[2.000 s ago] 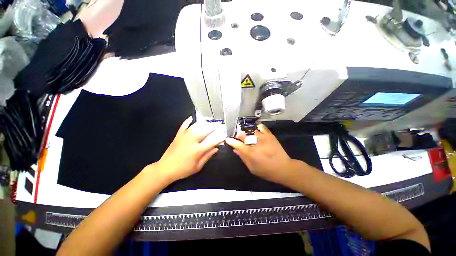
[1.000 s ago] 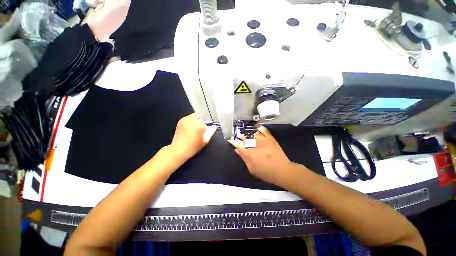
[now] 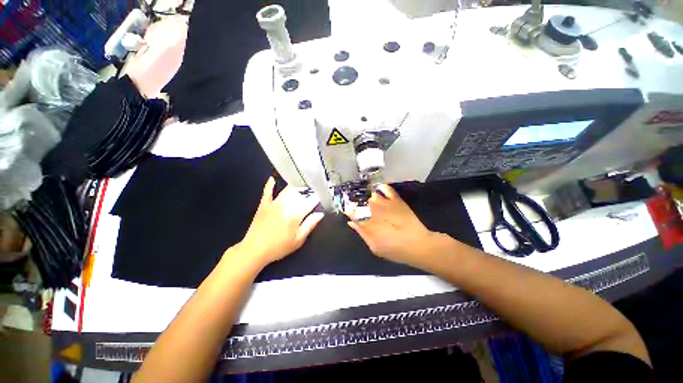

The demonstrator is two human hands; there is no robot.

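A black garment panel [image 3: 187, 217] lies flat on the white table and runs under the white sewing machine head [image 3: 299, 127]. My left hand [image 3: 283, 223] rests on the panel just left of the presser foot [image 3: 350, 200], fingers spread and thumb toward the needle. My right hand [image 3: 387, 224] lies on the panel right of the foot, fingertips close beside it. The fingertips of my right hand are partly hidden by the foot parts. The needle point and any small piece under the foot cannot be made out.
Black-handled shears [image 3: 520, 221] lie right of the panel. Bundles of black cut pieces [image 3: 120, 131] and plastic bags [image 3: 56, 86] are at the left. A larger black cloth [image 3: 225, 56] lies behind. A ruler [image 3: 359, 330] runs along the front edge, with blue crates below.
The view has shifted and tilted, so the machine appears further left. My left hand has spread its fingers flatter on the panel. My right hand remains beside the foot.
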